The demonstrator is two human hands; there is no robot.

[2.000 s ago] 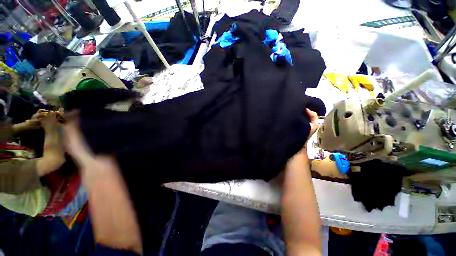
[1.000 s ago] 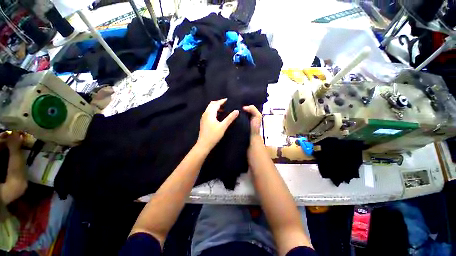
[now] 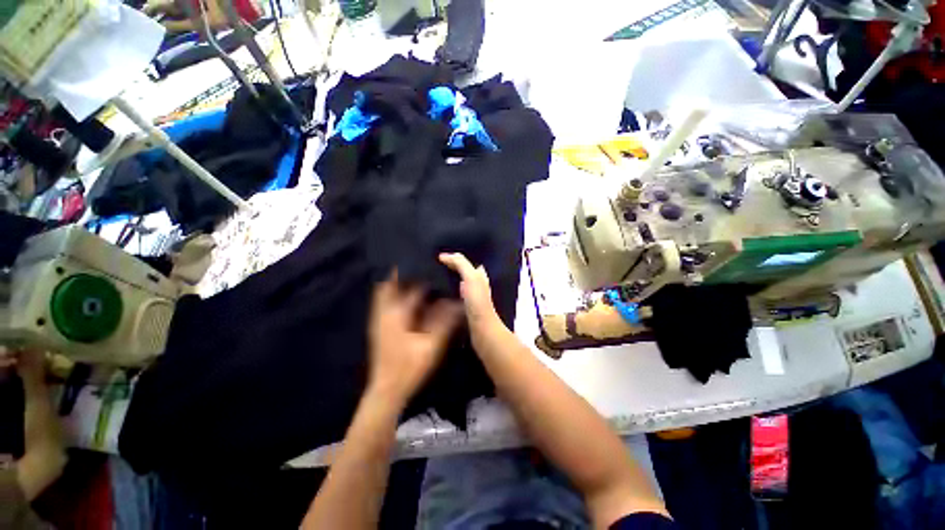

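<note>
A large black garment body (image 3: 280,331) lies spread over the white table, left of the sewing machine (image 3: 715,207). Bright blue ties (image 3: 461,119) show on the black cloth at its back end. My left hand (image 3: 409,336) is on the middle of the cloth, blurred; whether its fingers grip cloth cannot be told. My right hand (image 3: 473,292) is just right of it, on the cloth, with thumb and fingers partly bent; whether it pinches cloth is unclear. A blue piece (image 3: 623,306) sits at the needle area, beside a black cloth bundle (image 3: 703,329) on the machine bed.
A neighbour's machine with a green handwheel (image 3: 86,307) stands at the left, with another person's arm (image 3: 39,424) beside it. A blue-edged bin (image 3: 293,157) holds black cloth at the back left. A pink-and-white phone (image 3: 770,455) is below the table edge (image 3: 622,422). Thread stands rise behind.
The cloth, first lifted and stretched between both hands, now lies on the table. My hands have come together on it; since one second ago, they sit slightly lower and further left in view.
</note>
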